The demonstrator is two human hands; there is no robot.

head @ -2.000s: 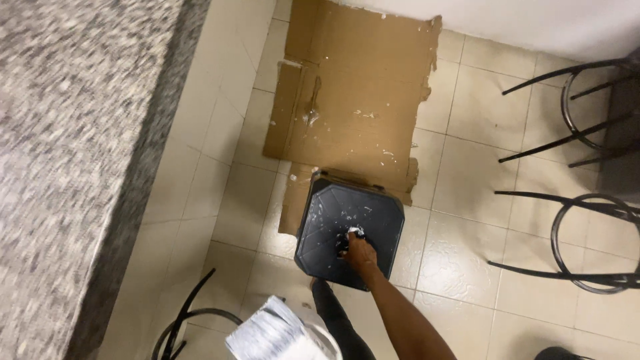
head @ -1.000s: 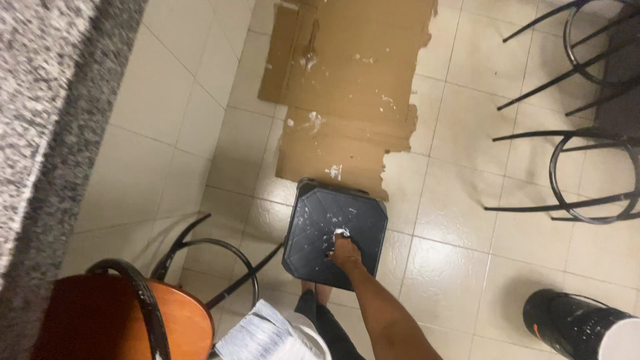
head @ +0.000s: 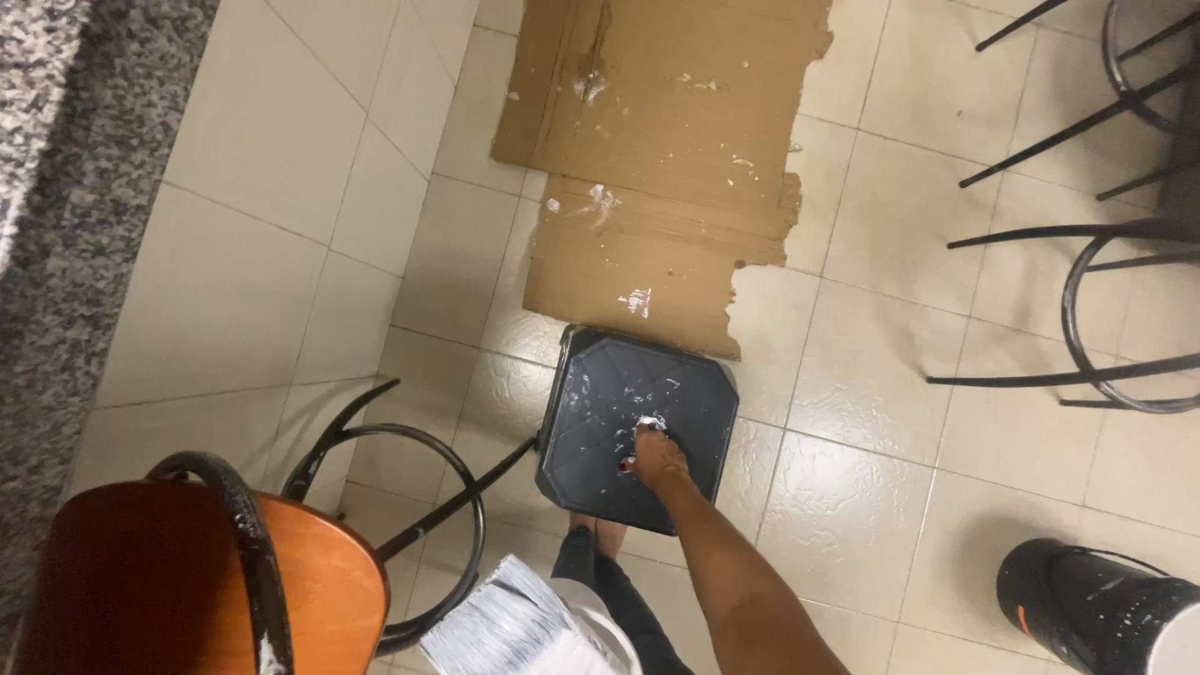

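My right hand (head: pixel 659 457) grips the black plastic step stool (head: pixel 647 431) at the opening in the middle of its top, which is spotted with white paint. The stool is above my feet, beside the lower edge of the cardboard sheet (head: pixel 675 187) on the floor. A wide paintbrush (head: pixel 511 623) with white-coated bristles lies over a white container (head: pixel 595 619) at the bottom. My left hand is out of view, so what it holds cannot be seen.
An orange-brown wooden chair (head: pixel 319 572) with a black metal frame stands at the lower left, below a granite counter edge (head: pixel 103 187). Black metal stool legs (head: pixel 1078 366) reach in from the right. A paint-spotted black bucket (head: pixel 1078 600) is at the lower right.
The view has shifted, bringing the chair and bucket into sight. My right hand has kept hold of the stool, which has moved away from the cardboard it partly covered.
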